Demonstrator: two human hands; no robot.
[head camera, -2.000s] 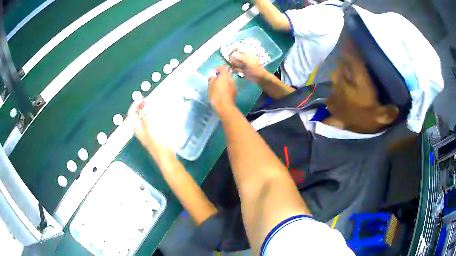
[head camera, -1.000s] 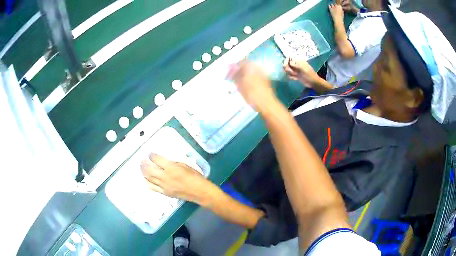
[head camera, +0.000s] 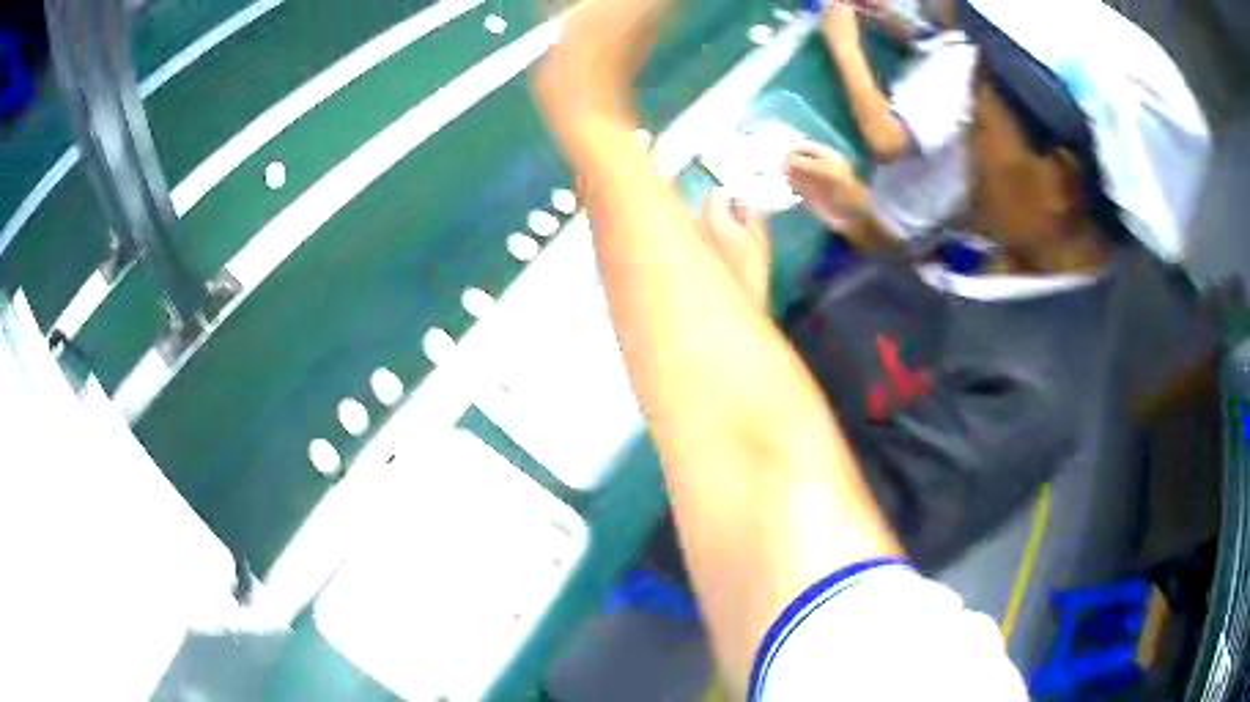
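My right hand (head camera: 596, 62) reaches over the green belt at the top edge, blurred and partly cut off. Its fingers and anything in them cannot be made out. My forearm crosses the middle of the view and hides part of the row. Small round white parts (head camera: 385, 385) lie in a row on the belt beside the near white rail. A shallow tray of white parts (head camera: 452, 583) sits on the worktop at the lower left, washed out by glare. A second pale tray (head camera: 569, 370) lies beyond it, partly behind my forearm. My left hand is not in view.
A seated person in a cap (head camera: 1083, 329) is close on the right, hands at a clear tray (head camera: 768, 158). Another person's arm (head camera: 864, 82) is beyond. A metal post (head camera: 130, 165) and white housing (head camera: 96, 535) stand left. A blue stool (head camera: 1090, 638) is lower right.
My right hand has moved from over the middle tray up and left over the belt. The neighbour's hand has left the near tray. Two white parts now show farther across the belt.
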